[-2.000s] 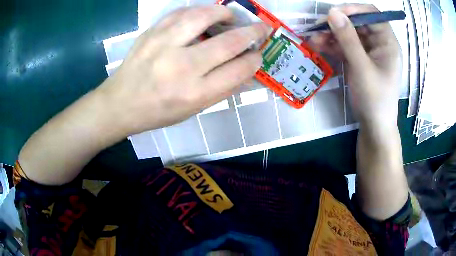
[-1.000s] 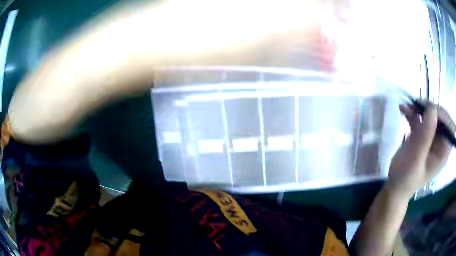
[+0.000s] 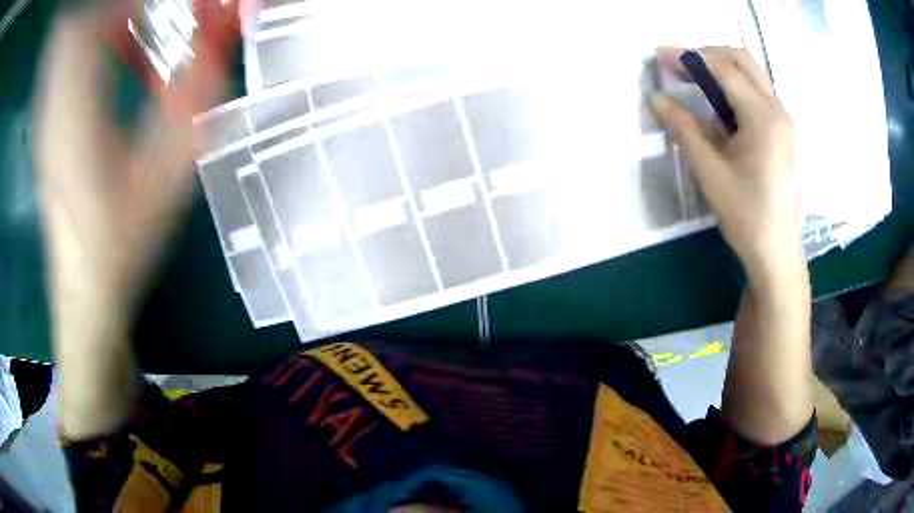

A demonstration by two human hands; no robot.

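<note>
My left hand (image 3: 115, 190), blurred by motion, is at the upper left. An orange-red device housing (image 3: 165, 38) with a silvery inside shows between its fingers, blurred and partly cut off by the top edge. My right hand (image 3: 747, 150) holds the slim black tweezers (image 3: 710, 92) over the right part of the sticker sheets (image 3: 361, 165). The tweezer tips are hidden or lost in glare, and I cannot tell whether they hold a piece. The sheets carry grey rectangles in rows with small white gaps.
More white sheets (image 3: 847, 120) are stacked at the right. The dark green bench (image 3: 381, 316) shows around the sheets. A person's dark grey clothing (image 3: 867, 351) is at the right edge. Grey floor with yellow marks shows below the bench.
My left hand has moved to the upper left with the housing. My right hand with the tweezers went out to the right and is now back over the sheets. The view has shifted too.
</note>
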